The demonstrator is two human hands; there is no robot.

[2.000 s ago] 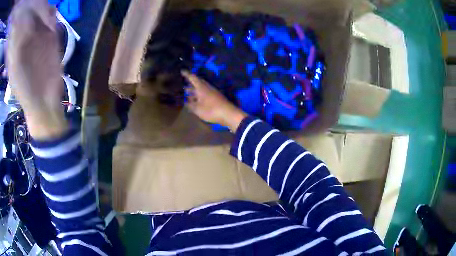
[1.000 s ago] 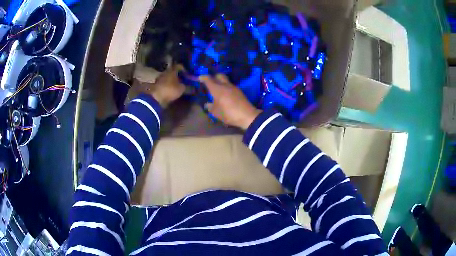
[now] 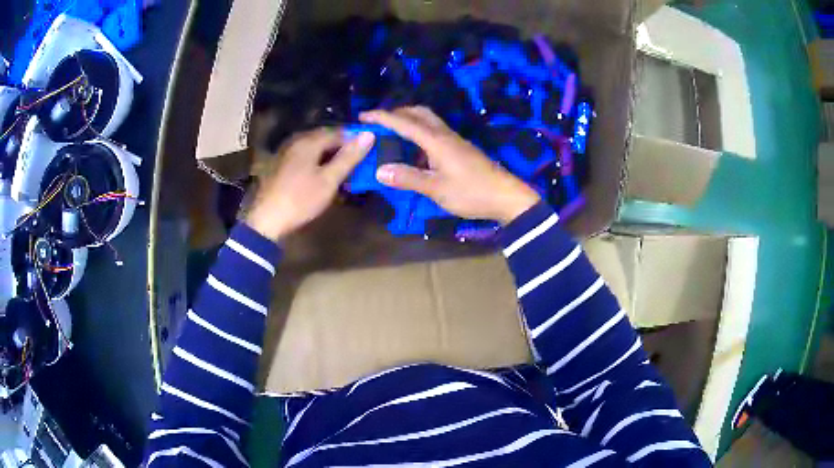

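Observation:
An open cardboard carton [image 3: 402,315] full of blue and black parts [image 3: 512,78] lies in front of me, with pink-purple strips among them. My left hand [image 3: 306,174] and my right hand [image 3: 448,169] are bare and over the near left part of the carton. Between them is a bright-blue part with a dark centre [image 3: 389,155]. My left thumb and fingers touch its left end, and my right thumb and fingers are round its right side. Its underside and the fingertips' exact grip are blurred.
White housings with round black centres and loose wires [image 3: 78,187] stand in a row on the dark bench [image 3: 110,302] at the left. Blue parts [image 3: 110,23] lie at its far end. Metal-look parts [image 3: 55,430] are at the near left. Another carton [image 3: 677,174] and green floor [image 3: 777,210] are at the right.
My left hand came from over the bench into the carton and met my right hand. Both hands are now round a blue part. The view has shifted slightly.

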